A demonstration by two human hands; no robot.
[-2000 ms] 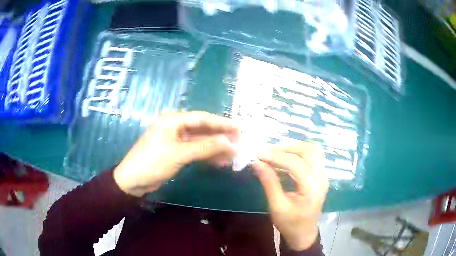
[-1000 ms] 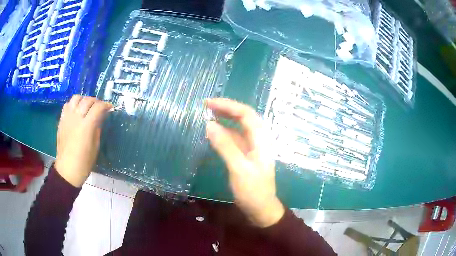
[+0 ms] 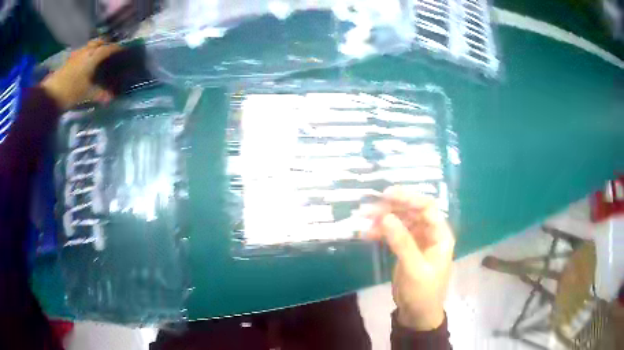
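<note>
My right hand (image 3: pixel 419 249) is over the lower right of the clear tray of white stems (image 3: pixel 448 147). Its thumb and fingertips are close together at the sticks, blurred, and I cannot tell if they pinch one. My left hand (image 3: pixel 76 76) is at the upper left, its fingers at the left edge of a flat black rectangle (image 3: pixel 128 68). I cannot tell if it grips it. The clear grooved tray (image 3: pixel 130 280) lies on the left, with assembled units (image 3: pixel 85 188) lined up ladder-like in it.
A clear plastic bin (image 3: pixel 239 58) with loose white pieces lies at the back. A further clear tray of white rows (image 3: pixel 460 31) is at the back right. Part of a blue tray (image 3: pixel 45 205) shows at the left. A wooden chair (image 3: pixel 571 287) stands at the lower right.
My left hand has moved from the grooved tray up to the black rectangle. My right hand has moved right, onto the stem tray. The view has shifted, with the trays now further left.
</note>
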